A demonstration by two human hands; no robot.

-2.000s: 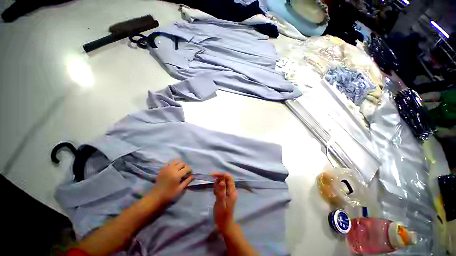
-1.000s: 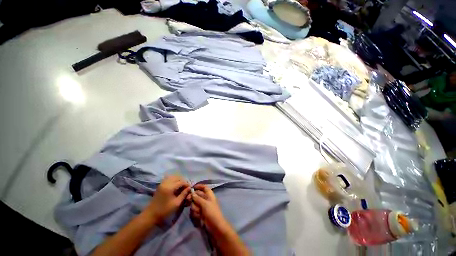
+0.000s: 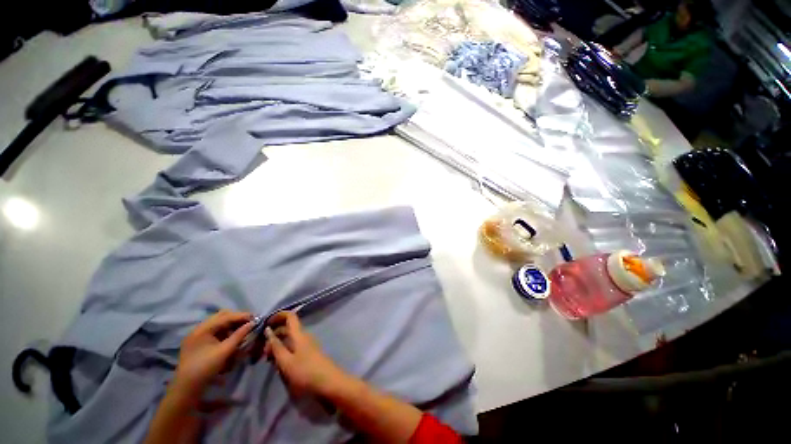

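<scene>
A light blue-grey shirt [image 3: 338, 243] lies flat on the white table, its hanger [image 3: 61, 373] with the black hook at the left and its hem at the right. My left hand [image 3: 211, 347] pinches the button placket [image 3: 347, 284] near the middle of the shirt front. My right hand [image 3: 299, 351] pinches the placket edge just to the right of it, fingertips nearly touching. The button between the fingers is too small and covered to make out.
A second blue-grey shirt [image 3: 260, 87] on a hanger lies beyond, beside a dark brush [image 3: 65, 91]. To the right are a white strip bundle [image 3: 486, 139], a pink-liquid bottle [image 3: 590, 284], a round blue-lidded tub [image 3: 531, 283] and clear plastic [image 3: 642, 251]. A person in green [image 3: 681, 56] sits far right.
The view has swung right, so everything sits further left. Both hands came together at the placket between the first two frames and still pinch it.
</scene>
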